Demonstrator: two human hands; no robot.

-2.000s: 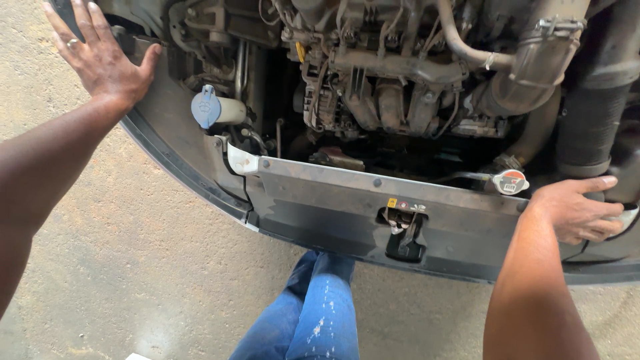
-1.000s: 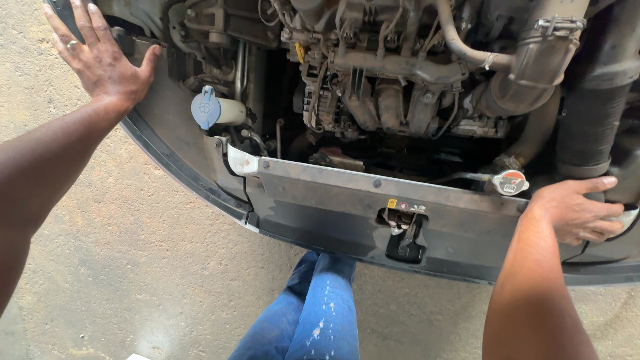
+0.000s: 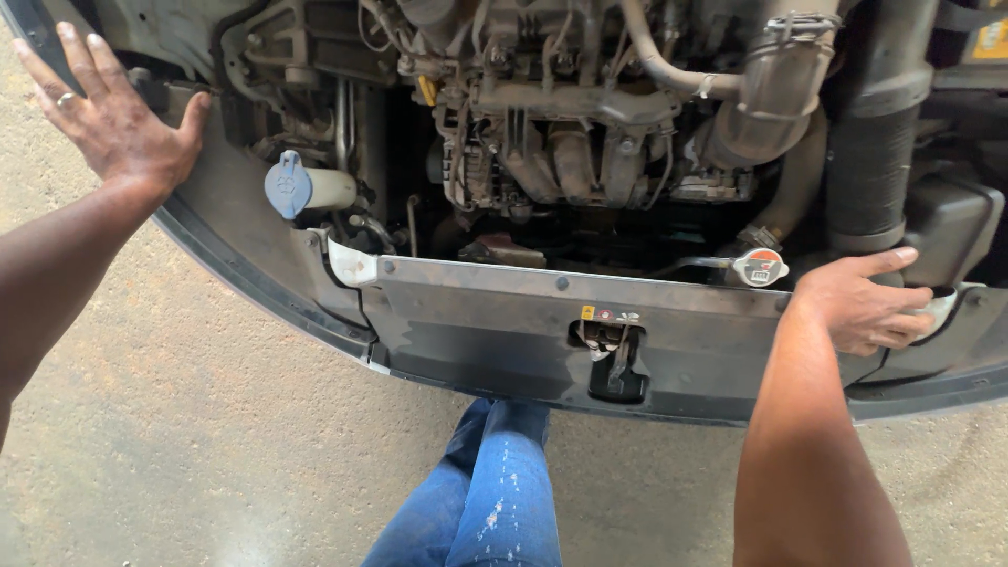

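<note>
My left hand (image 3: 126,126), with a ring on one finger, lies spread on the front corner of a car's open engine bay, holding nothing. On the other side my right hand (image 3: 862,303) rests on the right end of the plastic radiator cover panel (image 3: 488,303), fingers slightly bent and apart. The silver radiator cap (image 3: 760,268) sits just left of that hand. Right of my left hand is the blue washer fluid cap (image 3: 288,185) on its pale filler neck. The hood latch (image 3: 618,362) shows in a cutout of the panel.
Behind the panel stands the dusty engine (image 3: 567,118). A black ribbed air intake hose (image 3: 870,173) runs down at the right. The bumper edge (image 3: 260,303) curves across the front, above a rough concrete floor (image 3: 197,441). My legs in blue jeans (image 3: 504,488) are against the front.
</note>
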